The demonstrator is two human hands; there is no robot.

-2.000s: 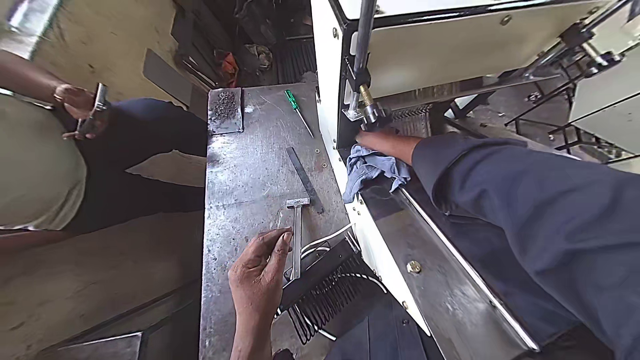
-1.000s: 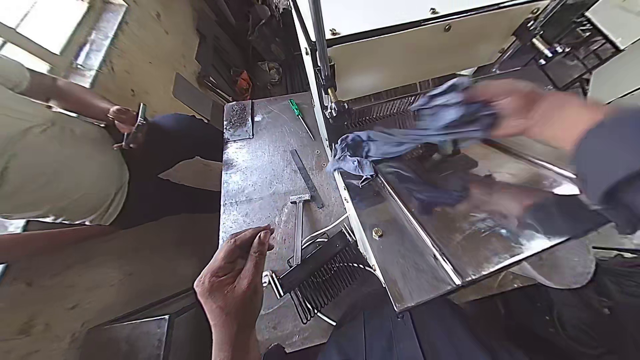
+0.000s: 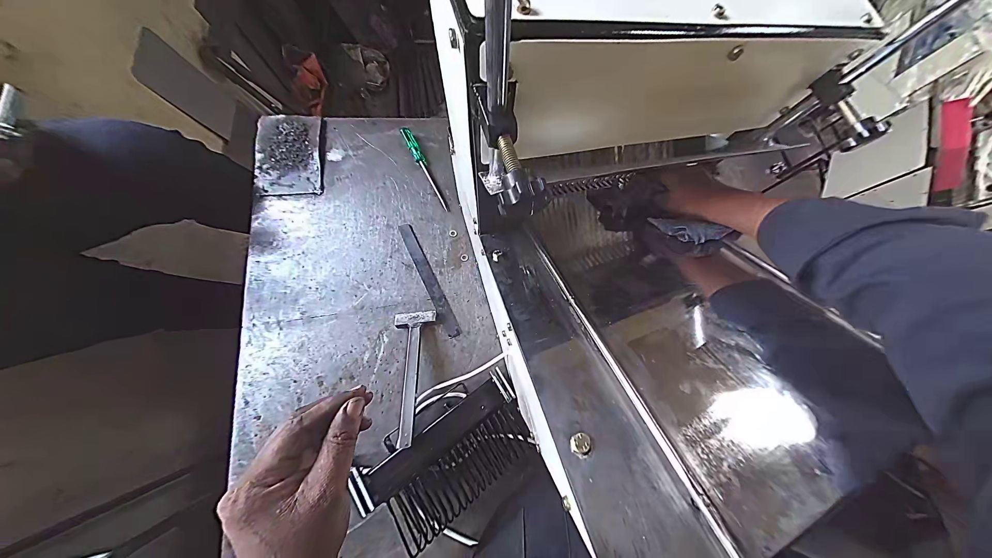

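My left hand (image 3: 298,477) hovers over the near end of the steel table, thumb and fingertips together, with nothing visible between them. Beside it lies a T-shaped metal tool (image 3: 412,380), its foot by a black bracket with a row of wire loops (image 3: 457,465). My right hand (image 3: 686,194) is deep inside the machine, on a dark, bunched cloth (image 3: 632,201) over the shiny metal plate (image 3: 659,325); its fingers are largely hidden. A blue-grey patch of cloth (image 3: 690,231) shows just below the hand, where the plate mirrors the arm.
On the table (image 3: 333,263) lie a green-handled screwdriver (image 3: 422,167), a flat dark metal strip (image 3: 428,279), small rings (image 3: 464,257) and a plate of dark shavings (image 3: 291,155). A threaded adjuster with a black knob (image 3: 515,174) stands at the machine's edge. A person's dark-clothed legs (image 3: 116,256) are at left.
My right hand has moved with the cloth from over the plate's outer part back toward the machine's inside. The left hand remains near the T-shaped tool. The view has shifted.
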